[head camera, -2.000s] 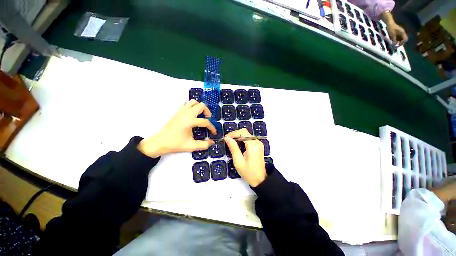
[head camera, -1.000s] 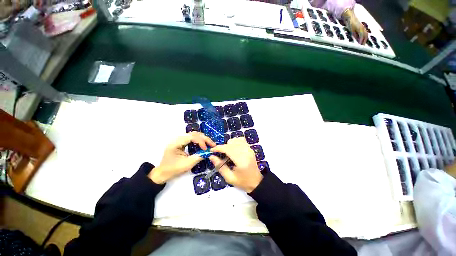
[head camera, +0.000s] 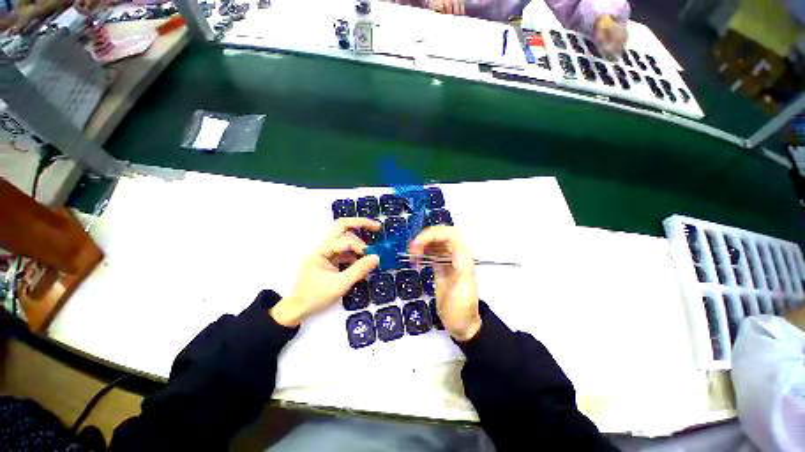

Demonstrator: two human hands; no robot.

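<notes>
Black plastic housings [head camera: 389, 324] with pale centre marks lie in a grid on a white board. A blue dotted strip [head camera: 415, 212] lies across the grid, its far end blurred over the green belt. My left hand [head camera: 331, 269] is at the grid's left side, with the strip's near end between thumb and fingers. My right hand [head camera: 455, 282] is over the grid's right side and holds thin metal tweezers [head camera: 494, 262], which point left towards the strip. Any small piece at the tips is too small to tell. Both hands hide some housings.
A green belt [head camera: 318, 115] runs behind the white bench, with a clear bag [head camera: 231, 132] on it. An orange-brown stand [head camera: 57, 256] is at left. A white compartment tray [head camera: 737, 265] and a neighbour's sleeve [head camera: 777, 375] are at right. Across the belt, a person's hand [head camera: 610, 37] is over another tray.
My hands have moved apart from their close position at the strip's near end. The tweezers now lie nearly level, and the strip has shifted right. The far person's hand has moved left.
</notes>
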